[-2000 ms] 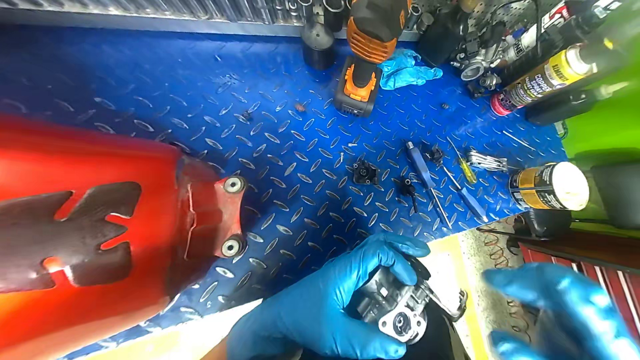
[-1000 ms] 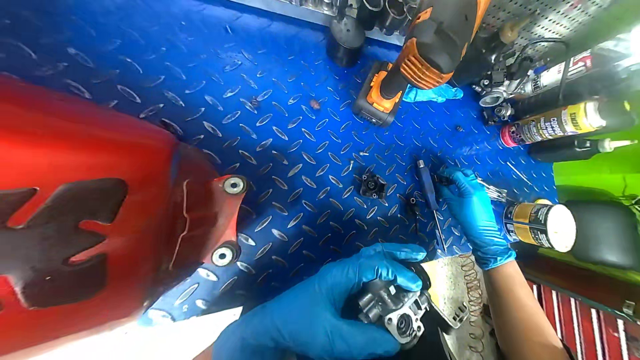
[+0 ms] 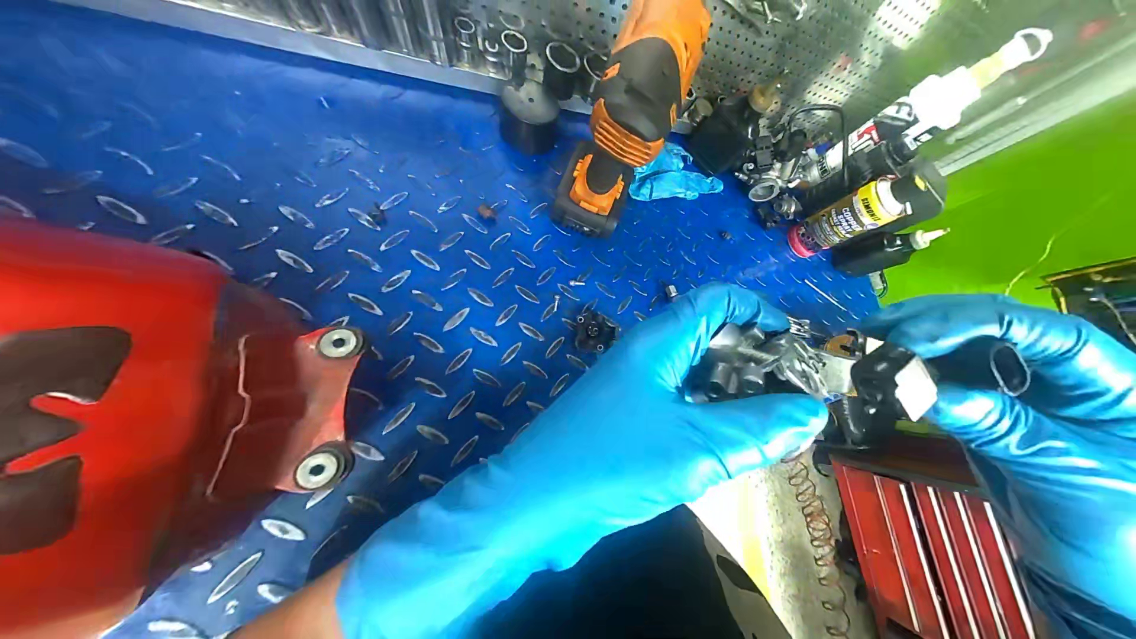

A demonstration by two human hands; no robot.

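Note:
Both hands wear blue gloves. My left hand (image 3: 603,426) grips a grey metal carburetor-like part (image 3: 741,364) between thumb and fingers, right of centre. My right hand (image 3: 1021,382) holds a small black part with a white face (image 3: 892,386) just to the right of it. Whether the two parts touch is hard to tell. On the blue diamond-plate bench (image 3: 426,311), left of my left hand's fingers, lies a small black round part (image 3: 593,330). Small screws (image 3: 575,283) lie near it. The screwdrivers seen earlier are hidden behind my hands.
A red plastic body panel (image 3: 177,399) with two bushings fills the left. At the back stand an orange and black cordless tool (image 3: 635,98), a dark socket-like cylinder (image 3: 530,115), a crumpled blue glove (image 3: 674,173), and spray cans (image 3: 856,216). A red tool chest (image 3: 932,541) is at lower right.
My right hand has come back from the bench beside the screwdrivers and now holds the black part. My left hand has raised the metal part up and to the right.

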